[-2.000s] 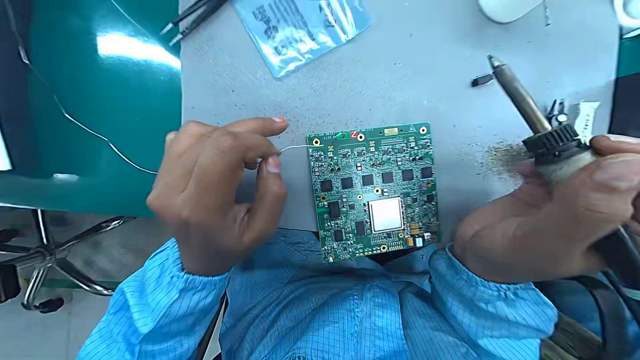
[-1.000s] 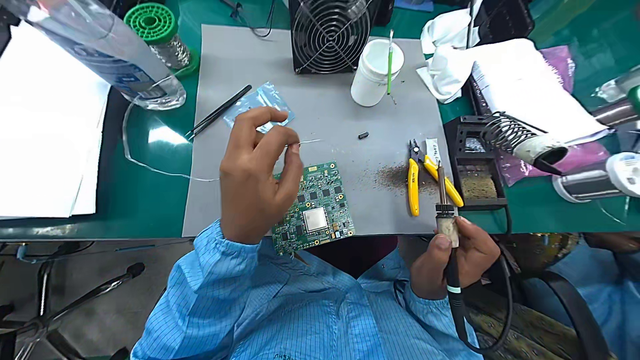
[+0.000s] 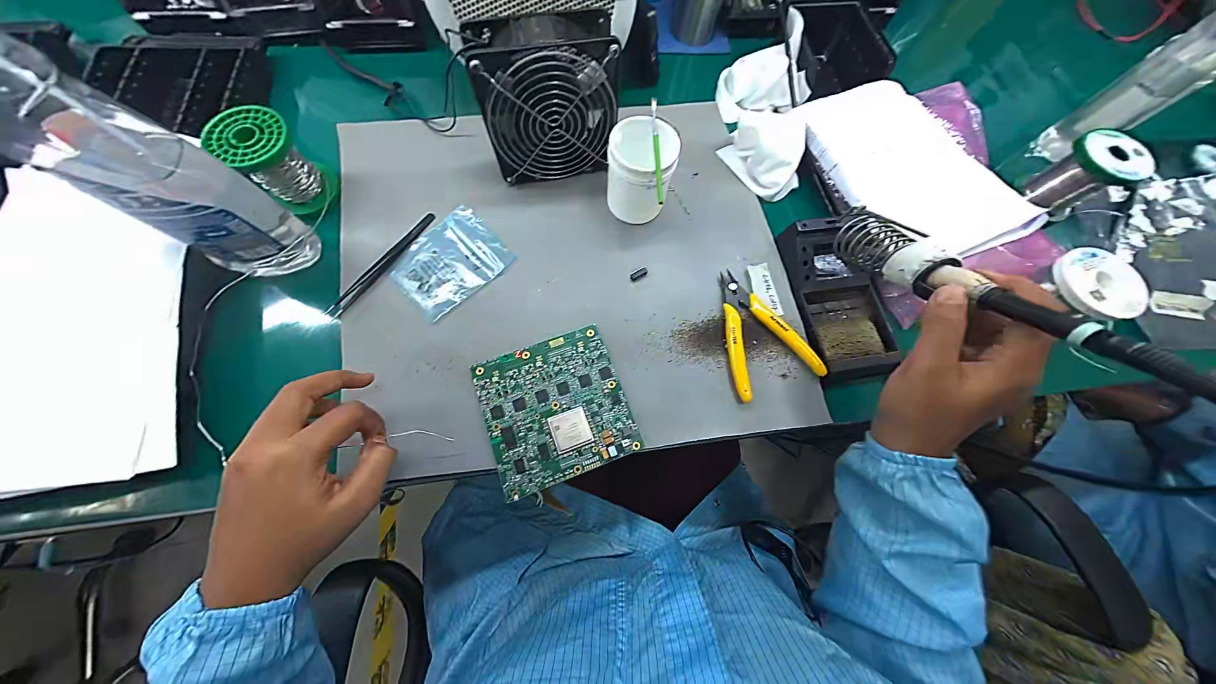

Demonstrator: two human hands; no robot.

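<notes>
A green circuit board [image 3: 556, 413] with a silvery square chip lies at the front edge of the grey mat [image 3: 532, 237]. Left of it, my left hand [image 3: 309, 465] pinches a thin solder wire [image 3: 423, 434] between thumb and forefinger, its free end pointing toward the board. My right hand [image 3: 959, 366] grips the soldering iron [image 3: 978, 290] by its handle. The iron's front part is in the coiled-spring holder [image 3: 869, 242] of the soldering stand, so its tip is hidden. Yellow-handled flush cutters [image 3: 736, 351] lie between the board and the stand.
Black tweezers [image 3: 385, 264] and a blue-tinted plastic bag [image 3: 452, 263] lie at the mat's left. Behind stand a fan [image 3: 553, 114] and a white tub [image 3: 634, 190] with a green brush [image 3: 657, 161]. A solder spool [image 3: 285, 176] and plastic bottle [image 3: 190, 180] are at left, papers [image 3: 912, 166] at right.
My right hand has moved right with the iron, from beside the cutters to the holder. My left hand has gone from above the board to its left, still pinching the wire. The view has shifted.
</notes>
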